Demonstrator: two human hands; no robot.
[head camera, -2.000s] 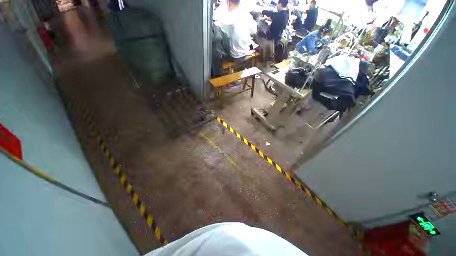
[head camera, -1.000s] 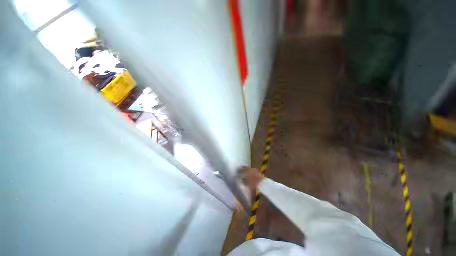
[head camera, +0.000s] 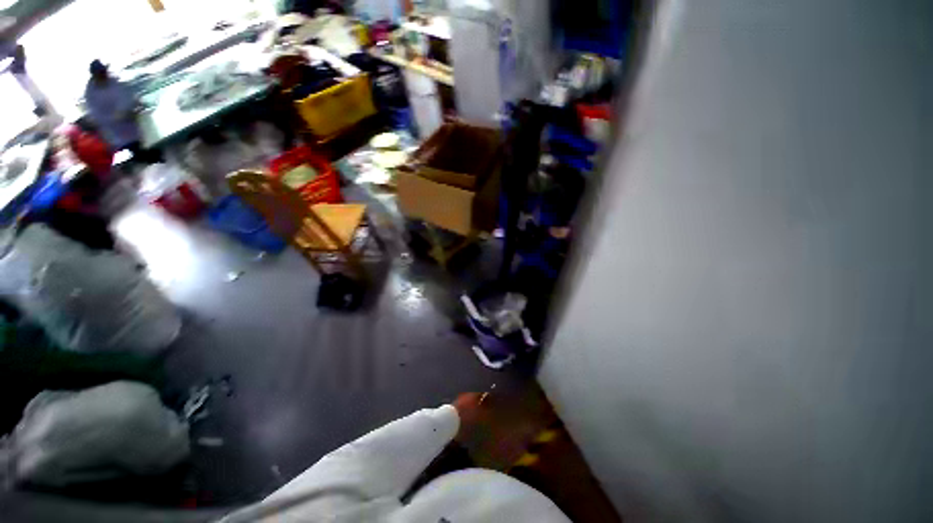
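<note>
My left hand (head camera: 471, 409) is small and blurred at the end of a white sleeve, low in the middle of the head view. It is beside the lower edge of a large pale grey door or wall panel (head camera: 757, 235). I cannot tell if it touches or holds anything. My right hand is not in view. A wooden chair (head camera: 343, 223) stands on the grey floor ahead, and an open cardboard box (head camera: 435, 196) is to its right.
White sacks (head camera: 97, 434) lie at the left. A dark bag (head camera: 501, 327) is on the floor near the panel. Behind are a yellow crate (head camera: 336, 108), a red crate (head camera: 307, 176), a dark rack and tables. A person (head camera: 110, 107) is at the far left.
The view has turned from the corridor and the narrow door gap into a room. My right hand, earlier at the door edge, has left the picture. My left arm has come in.
</note>
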